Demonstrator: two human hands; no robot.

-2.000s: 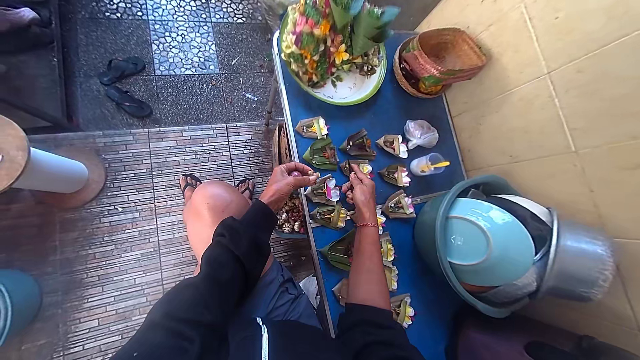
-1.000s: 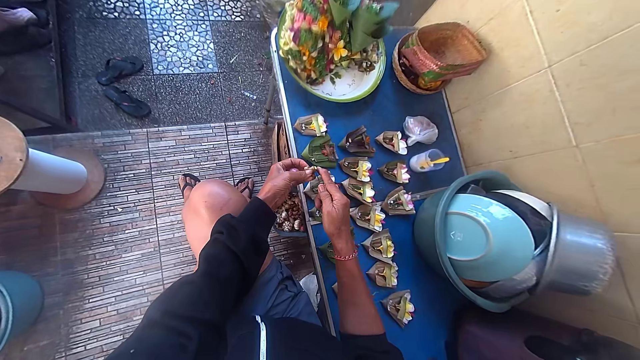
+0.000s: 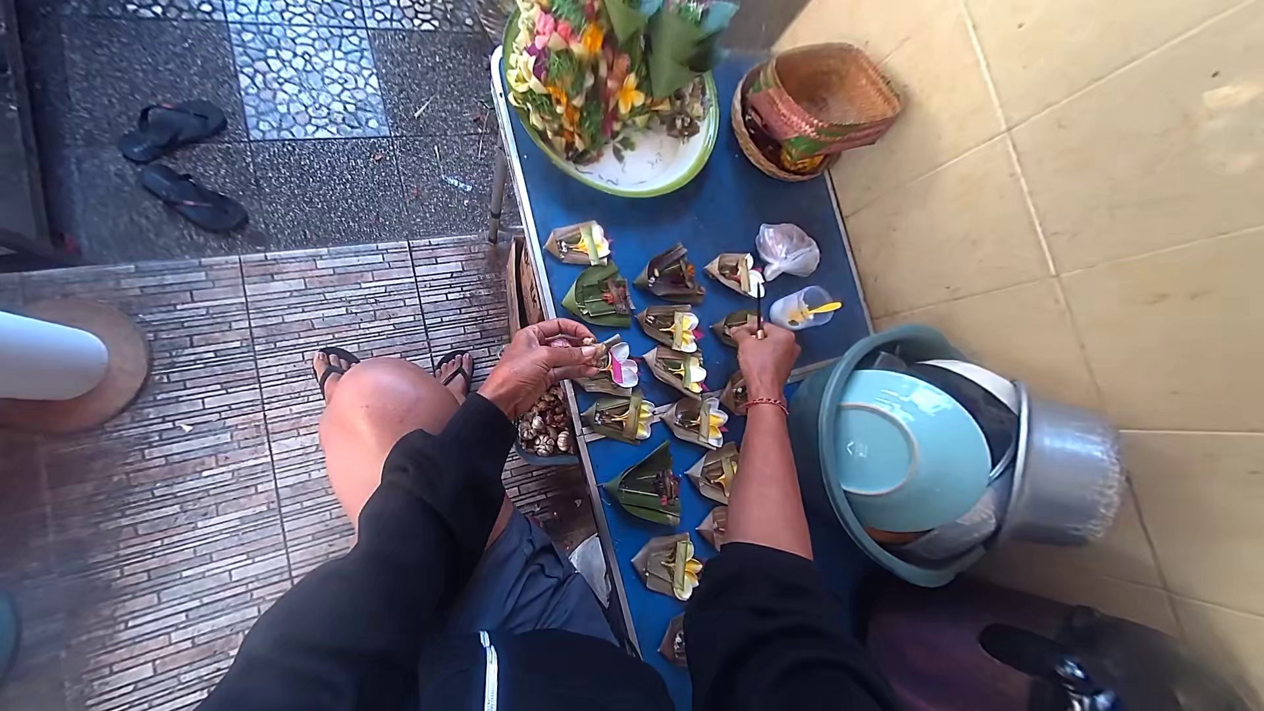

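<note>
My left hand (image 3: pixel 543 363) pinches something small at the left edge of the blue table (image 3: pixel 681 222), close beside a leaf offering with a white and pink flower (image 3: pixel 619 365). Farther right, my right hand (image 3: pixel 766 354) grips a thin dark stick-like tool (image 3: pixel 759 306) that points away from me, over the offerings. Folded leaf offerings (image 3: pixel 671 328) lie in rough rows, many with yellow and white petals. A green leaf offering (image 3: pixel 647 486) lies nearer to me. Beyond my right hand are a clear plastic cup with a yellow spoon (image 3: pixel 805 308) and a knotted plastic bag (image 3: pixel 787 250).
At the table's far end stand a green-rimmed plate (image 3: pixel 642 178) heaped with flowers and leaves, and woven baskets (image 3: pixel 825 94). A tub (image 3: pixel 825 444) holding bowls and a metal pot (image 3: pixel 1071 474) stands at the right. A container of small bulbs (image 3: pixel 545 427) sits beside the table, below my left hand.
My hands were together over the left row a second ago. My right hand has since moved right, away from my left hand, which stays near the table edge.
</note>
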